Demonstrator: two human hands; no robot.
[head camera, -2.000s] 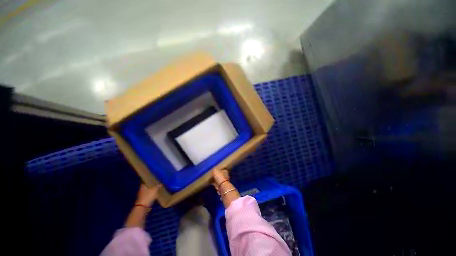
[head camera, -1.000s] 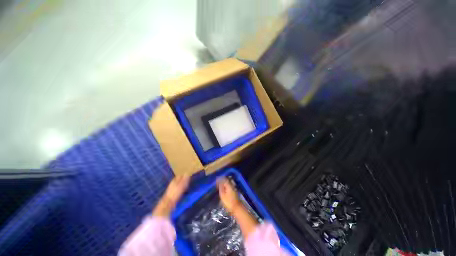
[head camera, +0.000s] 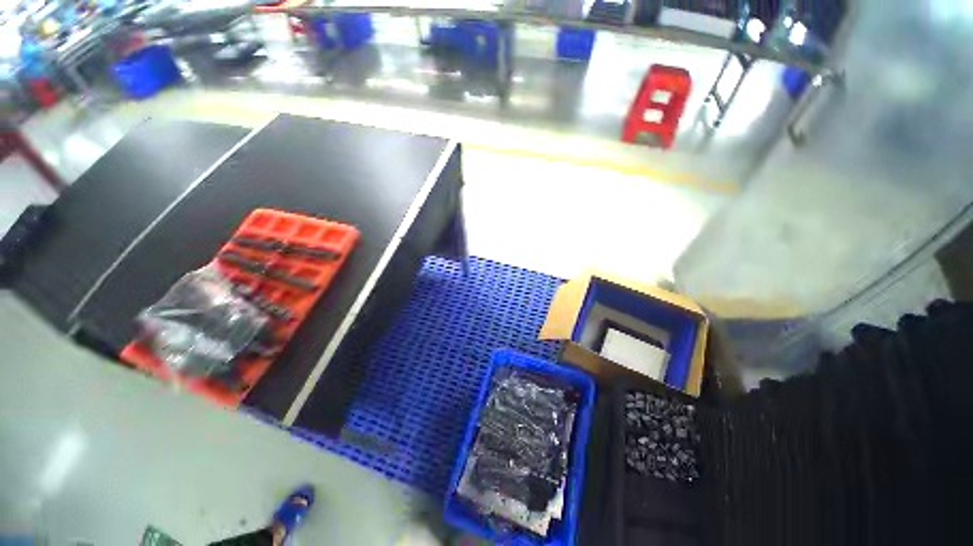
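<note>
Neither of my hands is in the picture. A brown carton with open flaps stands at the right; it has a blue lining and a white item inside. Nearer me, a blue bin holds dark bagged parts in shiny clear plastic, with white paper under them. An orange-red slotted tray lies on a large dark box at the left. It holds black parts, and a clear plastic bag lies over its near end.
A black small-part tray sits right of the blue bin, beside tall black tray stacks. A blue perforated pallet lies between the dark box and the bin. A red stool stands beyond. A blue shoe shows low left.
My hands have left the carton and gone out of view. The view has swung and widened, and the dark box with the orange-red tray now shows.
</note>
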